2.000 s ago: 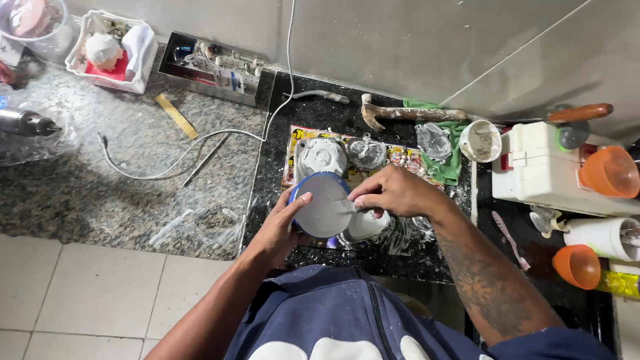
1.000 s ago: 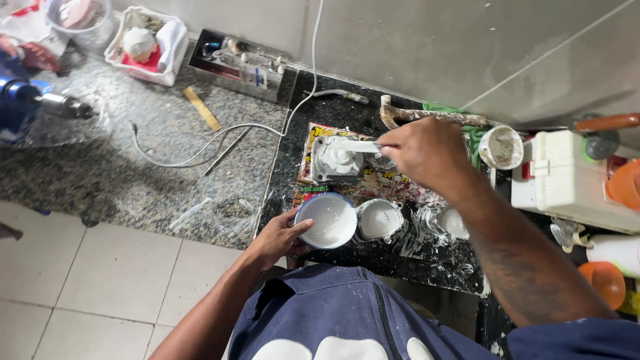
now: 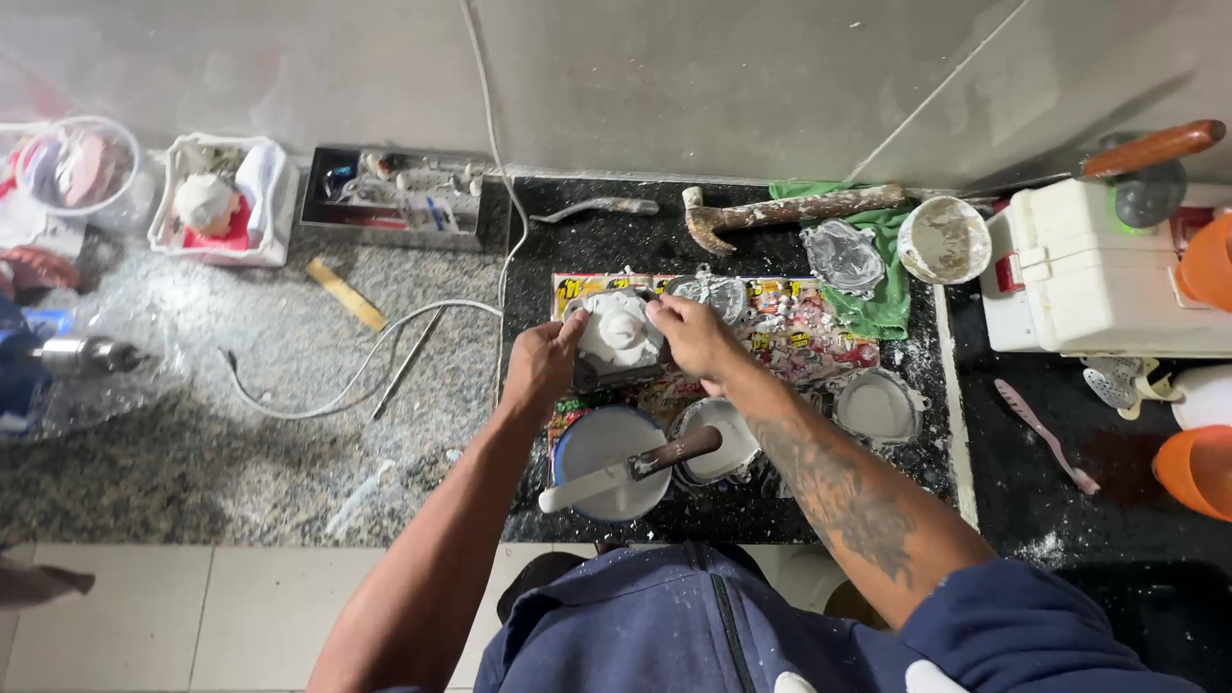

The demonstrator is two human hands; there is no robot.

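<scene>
My left hand (image 3: 547,364) and my right hand (image 3: 695,337) grip opposite sides of a metal dental flask half (image 3: 621,332) filled with heaped white plaster, over a printed sheet (image 3: 808,332). Nearer my body stands a blue-rimmed mixing bowl (image 3: 608,433) with white residue. A spatula with a brown handle (image 3: 587,489) lies across it, its handle end over a flask part with white plaster (image 3: 736,448). Another plaster-filled flask part (image 3: 878,406) sits to the right, beyond my right forearm. An unfilled-looking metal flask part (image 3: 714,294) lies just behind my right hand.
Along the wall lie a hammer (image 3: 799,207), a metal tool (image 3: 602,206), a green cloth (image 3: 885,308) and a plaster-crusted cup (image 3: 943,241). A white case (image 3: 1097,269) and pink toothbrush (image 3: 1044,433) are at right. At left are a cable (image 3: 356,371), instrument tray (image 3: 395,197) and rotary tool (image 3: 87,354).
My left hand has let go of the bowl and taken the flask's left side. My right hand has released the spatula, which now lies across the bowl, and holds the flask's right side.
</scene>
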